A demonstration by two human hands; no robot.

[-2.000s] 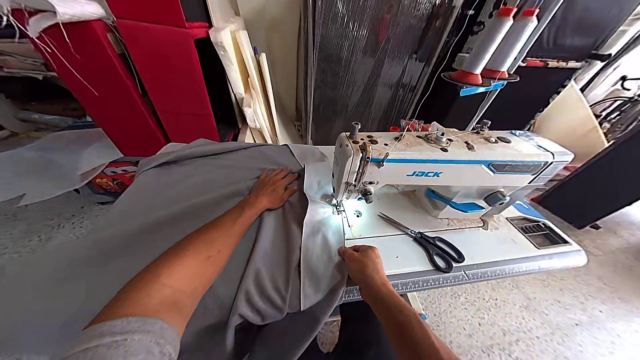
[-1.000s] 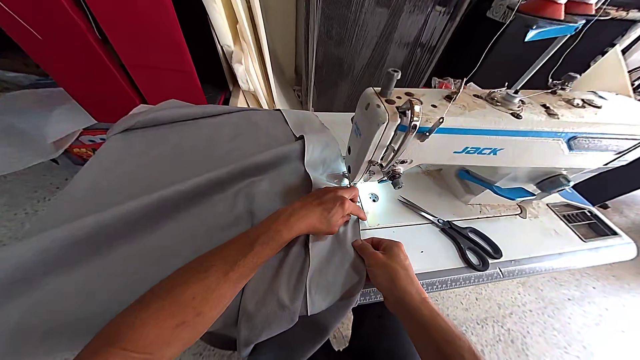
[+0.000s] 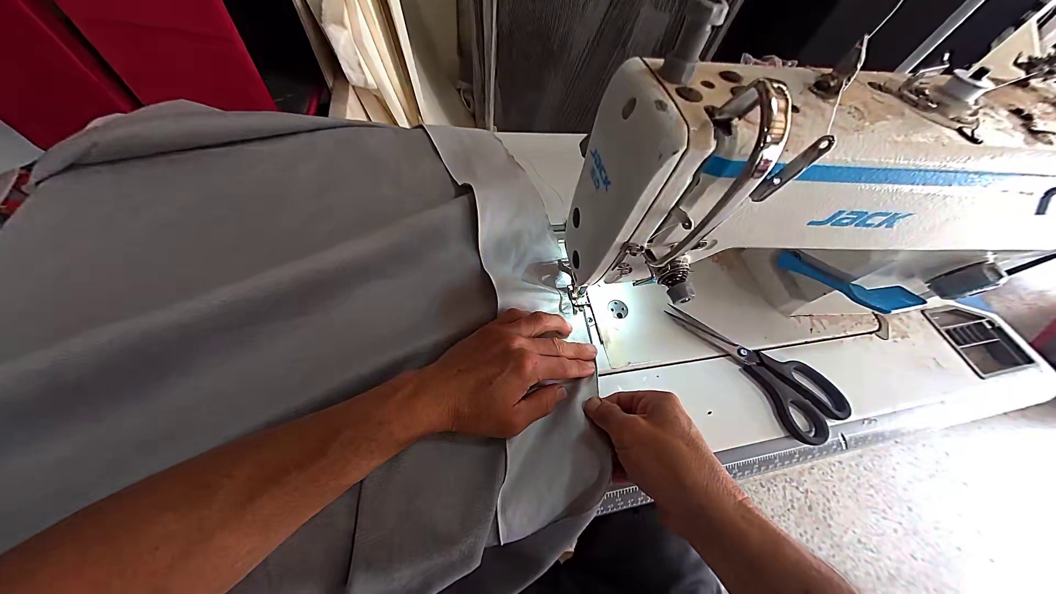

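Grey fabric (image 3: 330, 272) spreads over the left side of the sewing table, its right edge under the presser foot (image 3: 577, 297) of a white Jack industrial sewing machine (image 3: 841, 181). My left hand (image 3: 520, 371) lies flat on the fabric strip just in front of the foot, fingers slightly apart and pointing right. Nearer my body, my right hand (image 3: 643, 429) pinches the fabric's edge between thumb and forefinger. Black-handled scissors (image 3: 767, 371) rest on the machine bed to the right, blades partly apart and pointing toward the needle area. The machine's lamp lights the needle area.
A ruler strip (image 3: 792, 450) runs along the table's front edge. A blue lever (image 3: 858, 285) sits under the machine arm. Red panels (image 3: 165, 49) and pale cloth-like strips (image 3: 363, 58) stand behind the table at left. A recessed tray (image 3: 982, 338) is at the bed's right end.
My left hand has come from farther back on the fabric to the strip by the presser foot, then slightly toward me. My right hand stays at the fabric's edge. The view has moved closer.
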